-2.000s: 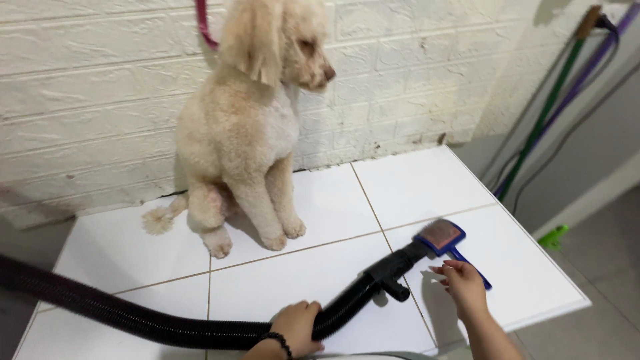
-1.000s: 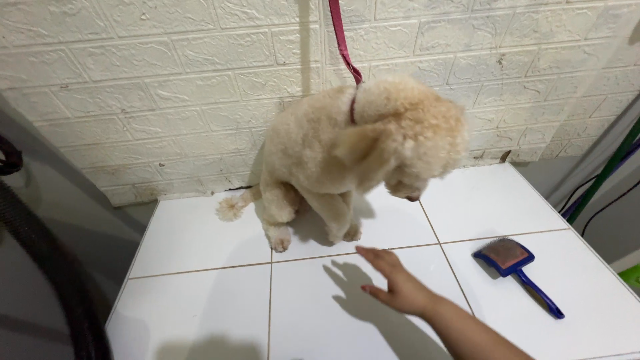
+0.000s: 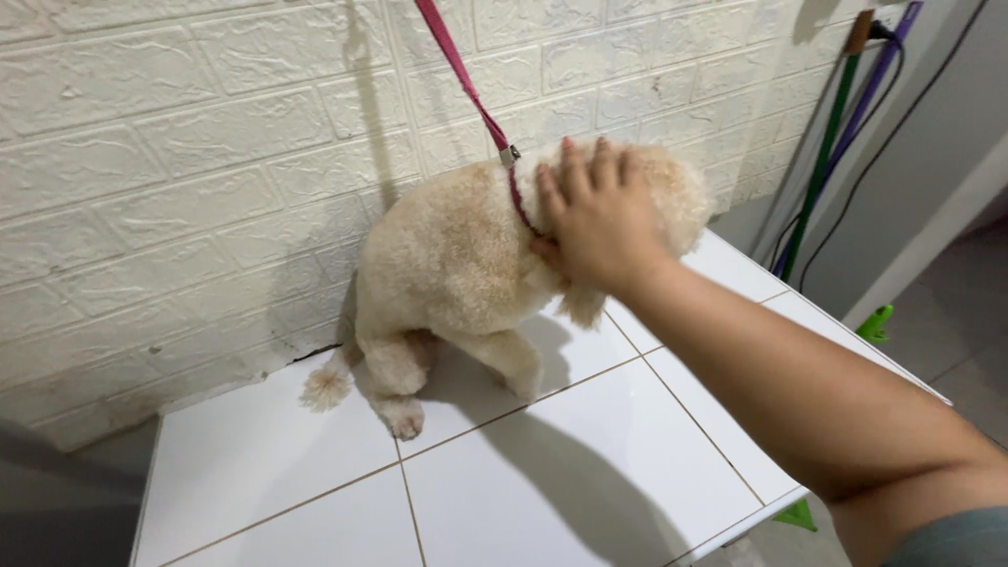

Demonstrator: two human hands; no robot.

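A cream curly-coated dog [image 3: 449,252] sits on the white tiled table [image 3: 307,504], its back against the wall side. My right hand [image 3: 602,213] lies spread on the back of the dog's head and neck, fingers slightly apart, the thumb near its collar loop. A pink-red leash [image 3: 461,71] runs up from a metal clasp [image 3: 509,155] at the neck. The dog's face is hidden, turned away and down. The tip of its tail [image 3: 327,386] rests on the tiles near the wall. My left hand is out of view.
A white brick-patterned wall [image 3: 236,118] stands behind the table. At the right, a green pole [image 3: 823,165] and a purple pole [image 3: 866,102] lean beside dark cables. Green plastic objects [image 3: 874,323] show low beyond the table's right edge.
My right hand has moved from above the tiles onto the dog's head and neck. The slicker brush, seen on the table earlier, is no longer in view. The black hose has left the view too.
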